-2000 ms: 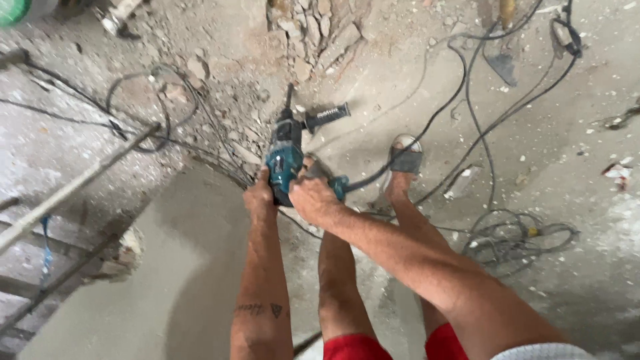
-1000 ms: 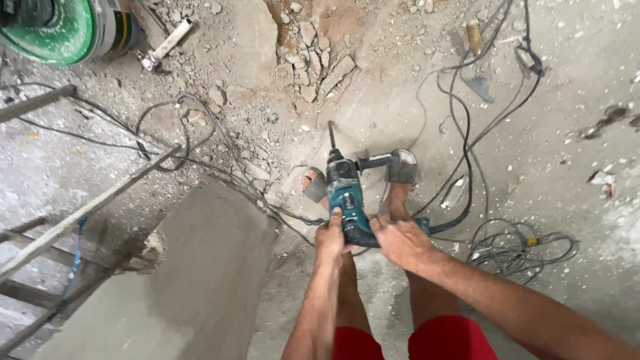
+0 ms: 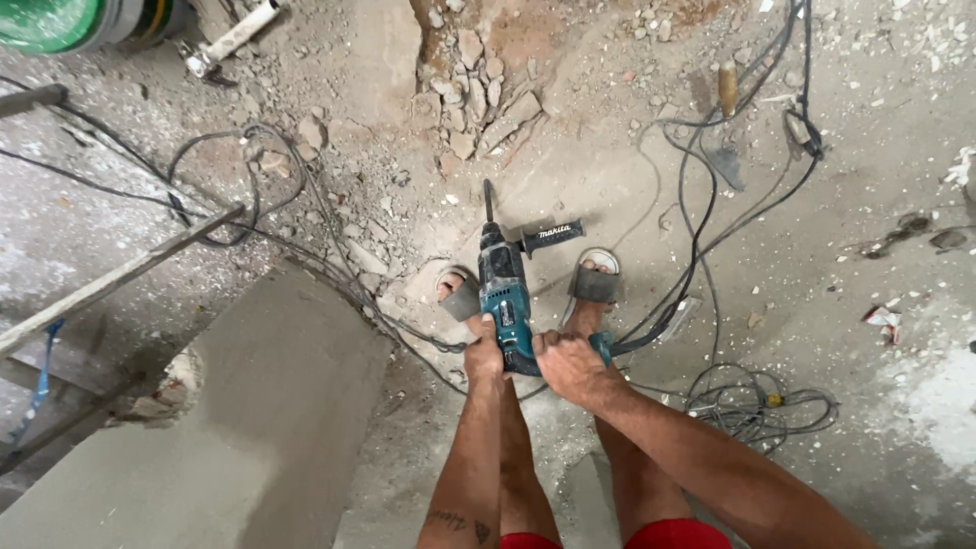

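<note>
A teal and black Makita rotary hammer drill [image 3: 506, 293] is held in both hands, its steel bit [image 3: 489, 202] pointing away from me toward broken concrete pieces [image 3: 476, 91]. My left hand [image 3: 485, 352] grips the rear of the body on its left side, thumb along the housing. Around the rear handle on the right closes my right hand [image 3: 570, 362]. No hand is on the black side handle [image 3: 554, 235], which sticks out to the right. The drill's power cord [image 3: 648, 341] leaves the handle toward the right.
Sandalled feet stand either side of the drill. Cables [image 3: 751, 404] lie coiled at right and looped at left. A hammer [image 3: 229, 40], a green-lidded bucket [image 3: 53, 23] and a wooden-handled trowel [image 3: 728, 90] are farther out. A wooden ladder [image 3: 122, 280] and a smooth plastered block [image 3: 252, 412] are at left.
Compared with two seconds ago, both hands and the drill have moved right, now between the feet. Both hands have kept hold of the drill. The view has shifted somewhat.
</note>
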